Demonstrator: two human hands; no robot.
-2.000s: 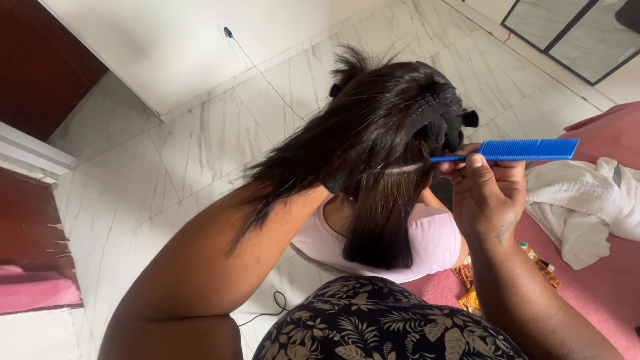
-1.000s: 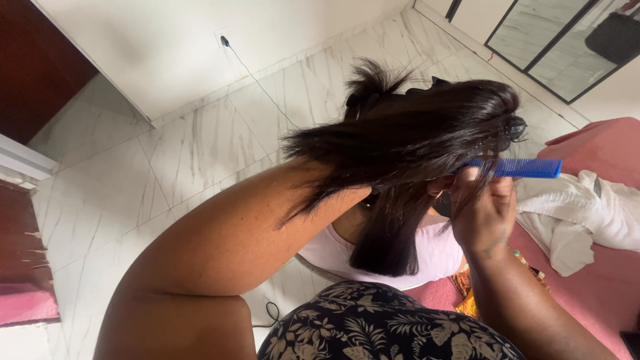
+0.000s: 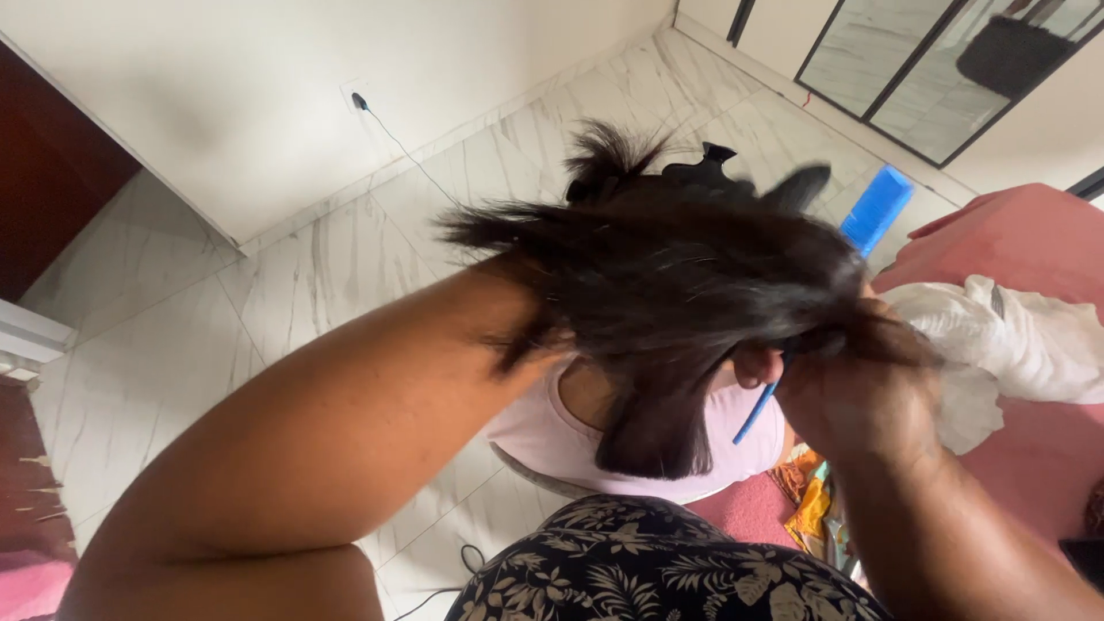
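In front of me sits a person in a pale pink top (image 3: 535,423), seen from behind, with long dark hair (image 3: 690,267) spread across the head. My right hand (image 3: 862,388) is at the right side of the head with its fingers closed on hair and on a blue rat-tail comb (image 3: 878,207). The comb's toothed end points up and its thin tail comes out below the hand, beside the ear (image 3: 759,366). A black claw clip (image 3: 714,164) sits on the far part of the hair. My left arm reaches to the head, but its hand is hidden under the hair.
A white cloth (image 3: 1018,336) lies on the pink covering (image 3: 975,233) at right. Patterned fabric (image 3: 811,509) is near my right forearm. A cord runs from a black plug (image 3: 359,101) on the wall to the marble-look floor (image 3: 302,328). Mirrored panels (image 3: 914,78) stand at the upper right.
The comb has turned from lying level, pointing right, to pointing steeply up. Hair that hung down to the lower left now lies across the head toward my right hand.
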